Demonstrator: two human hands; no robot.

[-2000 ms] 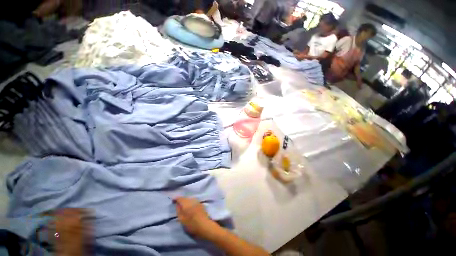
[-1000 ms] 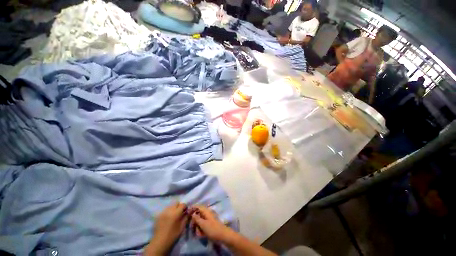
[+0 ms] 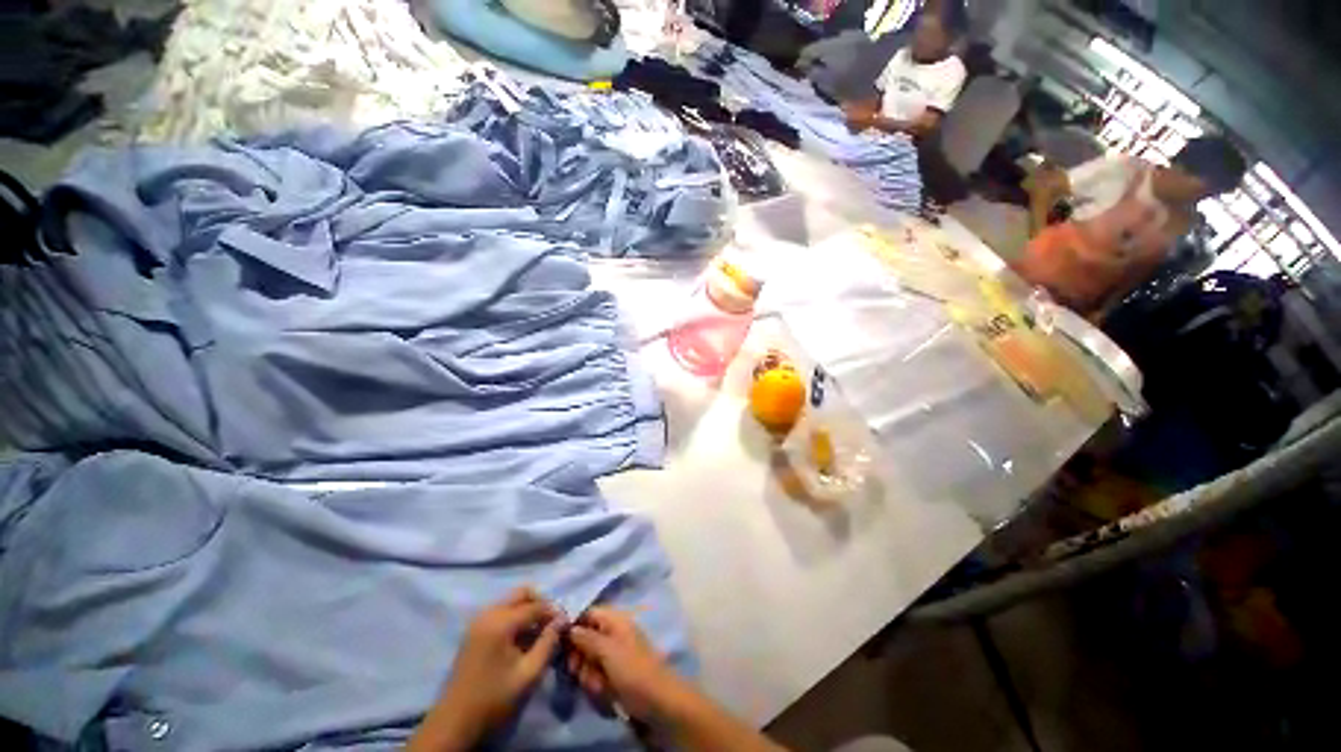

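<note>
A light-blue garment (image 3: pixel 324 588) lies spread on the table's near left, its far end cut off by the left edge. My left hand (image 3: pixel 505 657) and my right hand (image 3: pixel 621 664) meet at its lower right part, near the hem. The fingertips of both hands pinch the blue fabric, almost touching each other. What small detail lies between the fingertips is too small to tell.
Stacked blue garments (image 3: pixel 397 353) lie beyond, with loose blue garments (image 3: pixel 633 176) and a white heap (image 3: pixel 294 59) behind. A pink bottle (image 3: pixel 710 341), an orange fruit (image 3: pixel 777 398) and a clear bag (image 3: pixel 828 458) stand right. Two people (image 3: pixel 1118 221) are across the table.
My left hand has moved right from the garment's left part to join my right hand, and both now pinch the fabric. Since one second ago the hands have barely moved; the view has shifted slightly.
</note>
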